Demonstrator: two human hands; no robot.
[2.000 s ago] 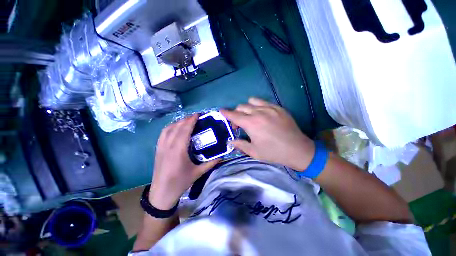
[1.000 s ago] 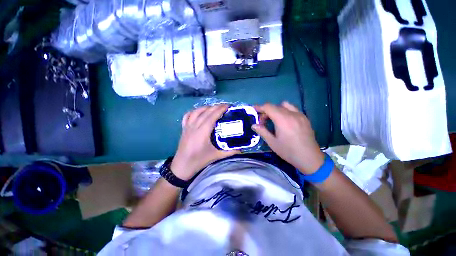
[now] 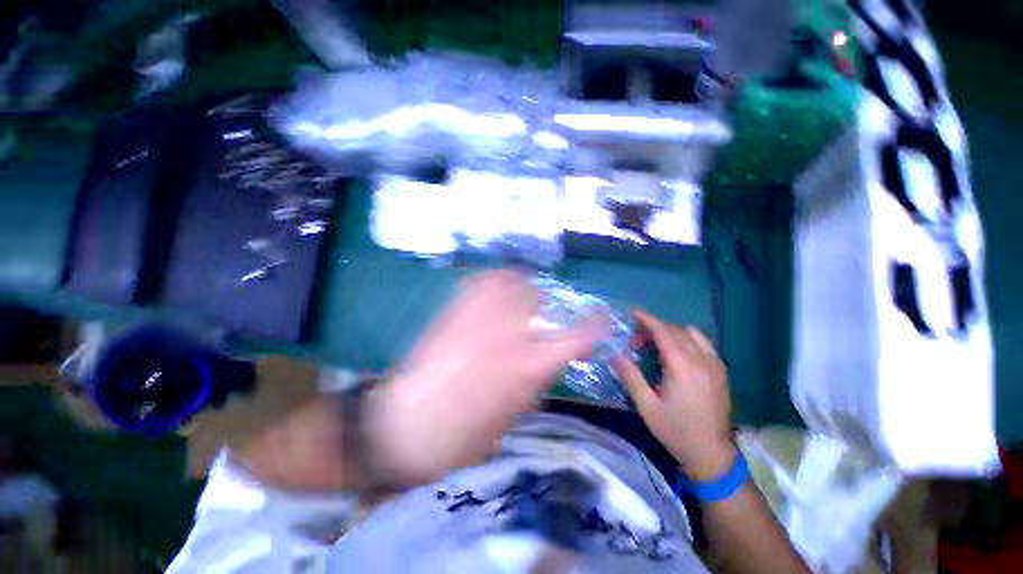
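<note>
Clear crinkled plastic film (image 3: 591, 376) lies bunched between my two hands at the bench's front edge. The white-and-black housing face does not show; I cannot tell whether the housing is under the film. My left hand (image 3: 454, 376) is strongly blurred, its fingers stretched over the film from the left; its hold cannot be made out. My right hand (image 3: 687, 392), with a blue wrist band, has thumb and fingers on the film's right edge, pinching it.
Wrapped housings (image 3: 466, 213) lie behind, beside the screw feeder (image 3: 673, 213). A tall white liner stack (image 3: 841, 292) with black frames stands right. A black mat (image 3: 236, 247) with loose wire leads lies left. A blue tub (image 3: 151, 381) is below left. A green box (image 3: 791, 129) is behind.
The view has shifted and blurred. The housing face, earlier held between both hands, is no longer visible. My left hand has moved over the film, which now shows between the hands.
</note>
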